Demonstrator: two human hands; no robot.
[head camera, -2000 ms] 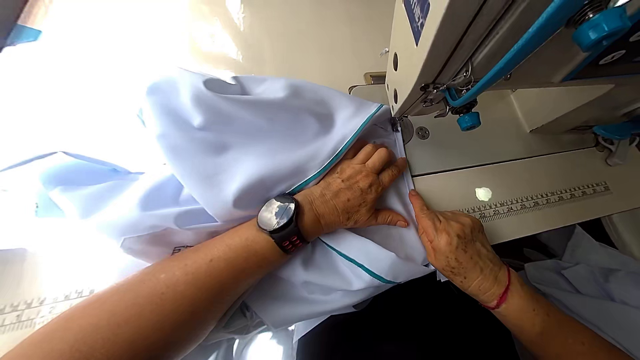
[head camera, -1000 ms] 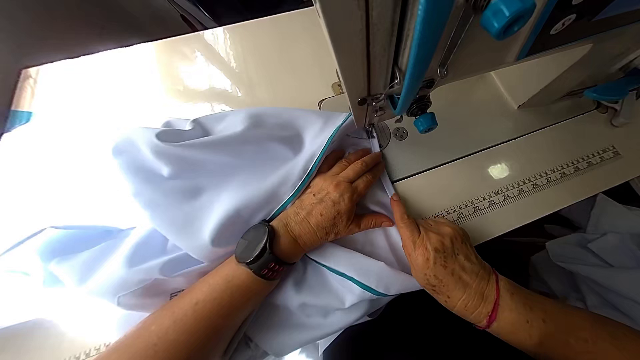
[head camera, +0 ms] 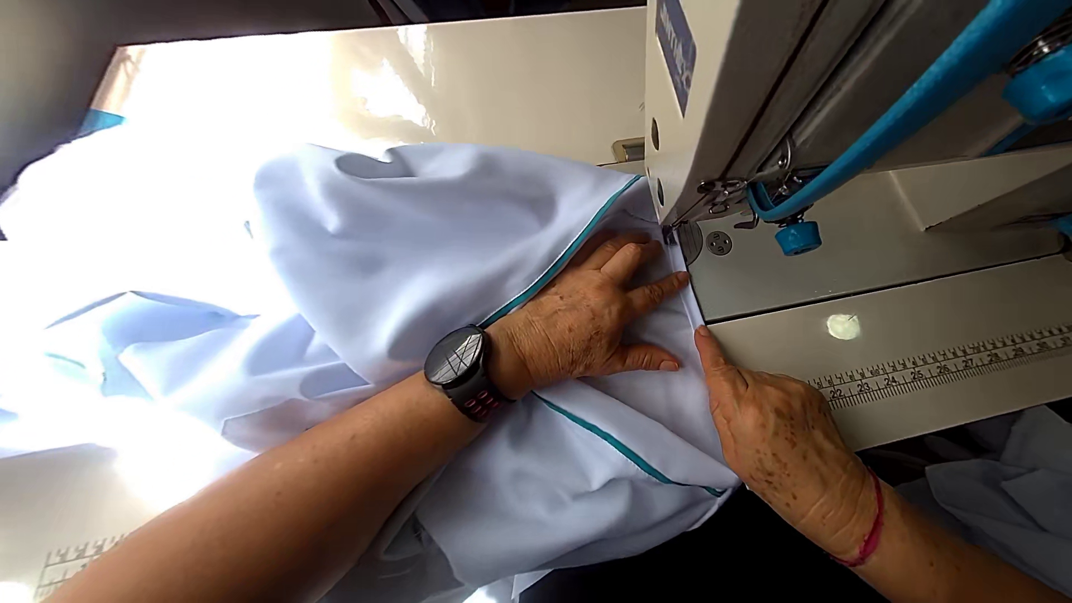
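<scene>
A white fabric garment with teal piping (head camera: 435,243) lies bunched on the sewing machine bed, its folded edge running under the presser foot (head camera: 670,234). My left hand (head camera: 586,318), with a black watch at the wrist, rests flat on the cloth just below the foot, fingers spread and pressing it down. Nearer to me, my right hand (head camera: 770,427) has its index fingertip on the folded hem (head camera: 688,289), and its other fingers curl at the cloth's edge. Whether its thumb pinches the fabric from beneath is hidden. The needle tip is too small to make out.
The sewing machine head (head camera: 712,92) stands above the cloth, with a blue knob (head camera: 798,238) and a blue lever beside it. A printed ruler scale (head camera: 938,368) runs along the table's front edge. More pale cloth (head camera: 997,494) hangs at the lower right. Glare covers the left side.
My left hand's fingers have spread, with the index finger now reaching the folded edge. My right hand stays beside the hem. The view has shifted somewhat.
</scene>
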